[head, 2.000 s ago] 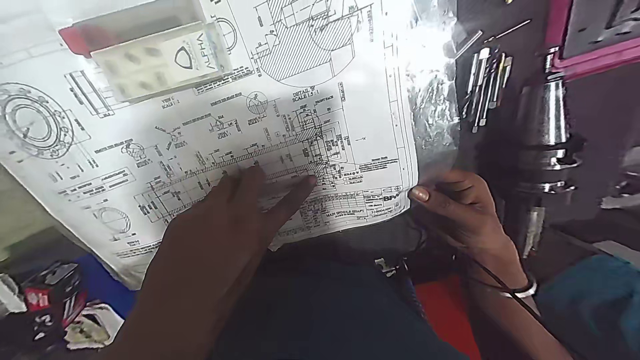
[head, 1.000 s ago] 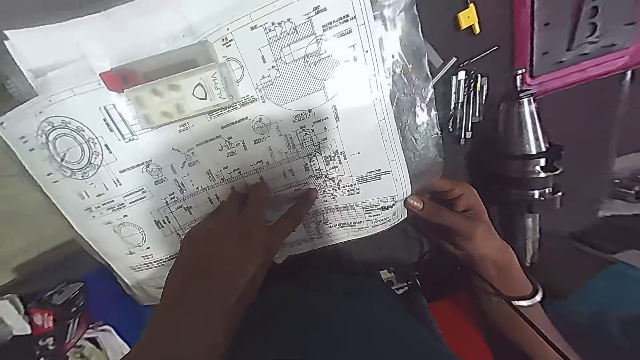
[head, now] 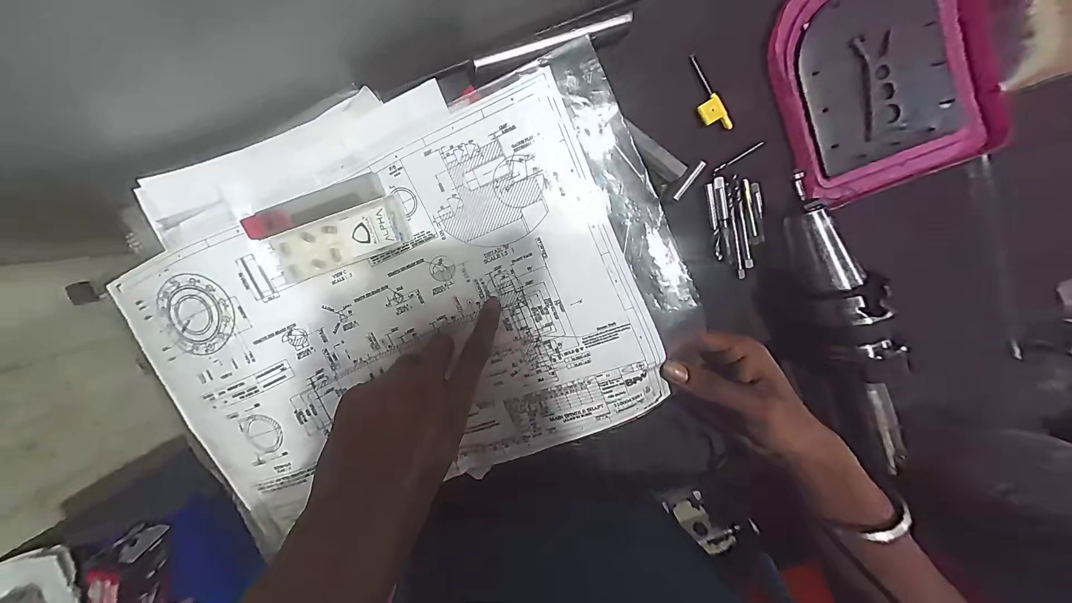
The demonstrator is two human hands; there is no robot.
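A printed engineering drawing (head: 586, 251) lies on a stack of papers and a clear plastic sleeve (head: 641, 193). My left hand (head: 398, 410) rests over the lower middle of the drawing, its index finger extended onto a shaft section view and its other fingers partly curled. My right hand (head: 745, 385) pinches the drawing's lower right corner between thumb and fingers; a metal bangle is on that wrist. On the upper left of the drawing lies a clear plastic insert box (head: 335, 226) with a red end, holding several small pale inserts.
Right of the papers lie several slim cutting tools (head: 737, 222) and a yellow-handled key (head: 713, 111). A steel tapered tool holder (head: 837, 268) is near my right hand, below a pink-framed tray (head: 888, 84). Dark and blue items (head: 197, 536) sit at the lower left.
My left index finger has moved up the drawing, to a higher part of the section view. My right hand stays at the corner. The view has shifted, showing more beyond the papers.
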